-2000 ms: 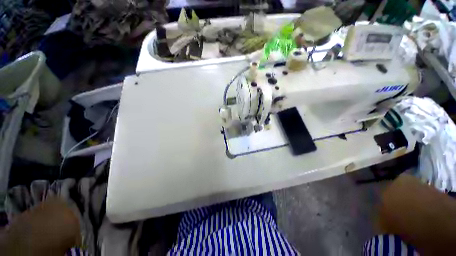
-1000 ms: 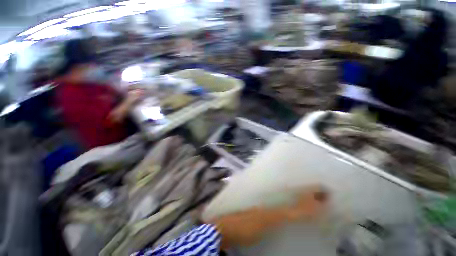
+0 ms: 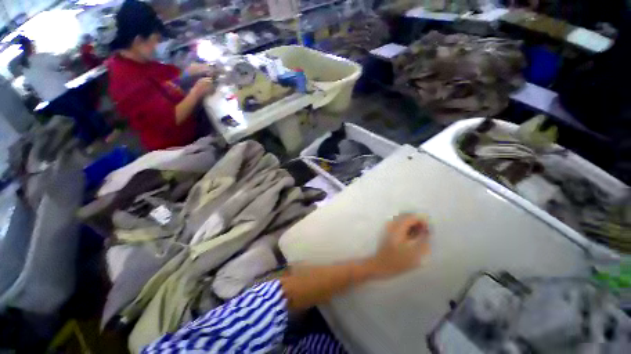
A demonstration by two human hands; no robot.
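Observation:
My left hand (image 3: 405, 245) is over the off-white machine table (image 3: 470, 218), its forearm reaching in from the lower left in a blue-and-white striped sleeve. The hand is blurred, with its fingers curled. A dark spot shows between the fingers, and I cannot tell whether it is a held thing or shadow. My right hand is not in view. A large heap of grey-brown garment pieces (image 3: 239, 200), with paler yellow-green parts, lies left of the table. The sewing machine (image 3: 546, 318) is blurred and cut off at the lower right.
A person in red (image 3: 145, 100) works at another machine table at the upper left. A pale yellow tub (image 3: 339, 86) stands behind that table. A white tub (image 3: 443, 142) holding cloth and cords runs along my table's far edge. A small white bin (image 3: 384, 142) adjoins the far left corner.
The view has swung left, bringing the garment heap and the person in red into sight and pushing the machine to the lower right. My left hand now shows over the table.

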